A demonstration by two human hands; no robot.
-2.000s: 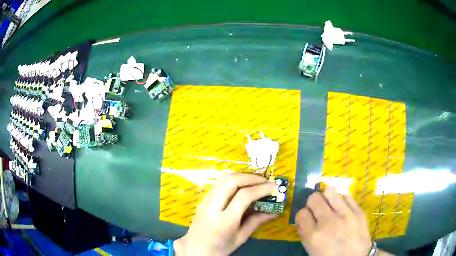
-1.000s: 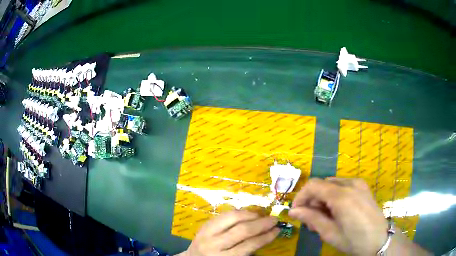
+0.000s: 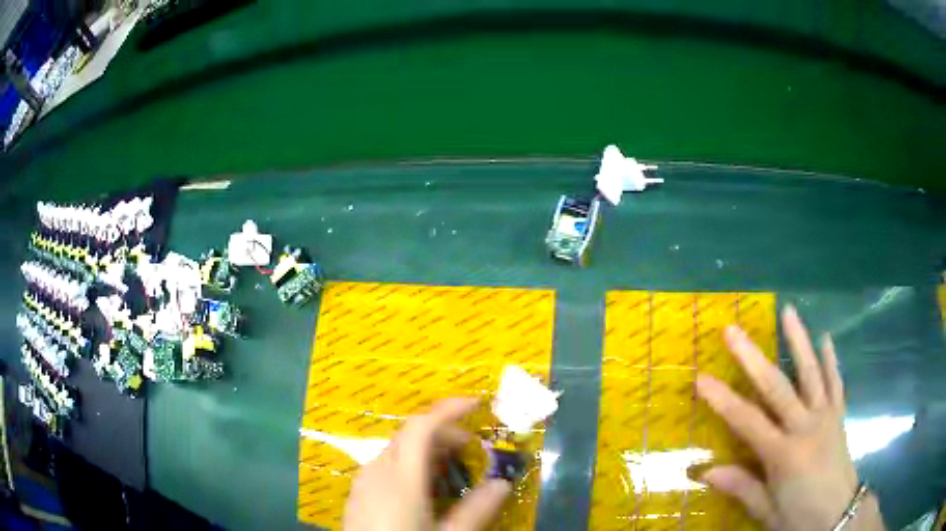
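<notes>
My left hand (image 3: 420, 467) is at the bottom centre, its thumb and fingers around a small circuit board (image 3: 505, 462), which is blurred and partly hidden. A white plug head (image 3: 524, 398) joined to that board lies over the left yellow tape sheet (image 3: 430, 332). My right hand (image 3: 783, 436) is spread with fingers apart over the right yellow tape sheet (image 3: 669, 363), holding nothing that I can see. Another board (image 3: 573, 228) with a white plug head (image 3: 622, 174) lies on the mat beyond the sheets.
Rows of assemblies (image 3: 57, 296) and a loose heap (image 3: 171, 311) lie at the left, partly on a black tray (image 3: 114, 451). One assembly (image 3: 297, 278) lies nearer the left sheet. The green conveyor belt (image 3: 467, 93) runs along the back.
My right hand has left the board and moved right, opening over the right sheet. My left hand stays at the board, now less upright in view. The whole view has shifted.
</notes>
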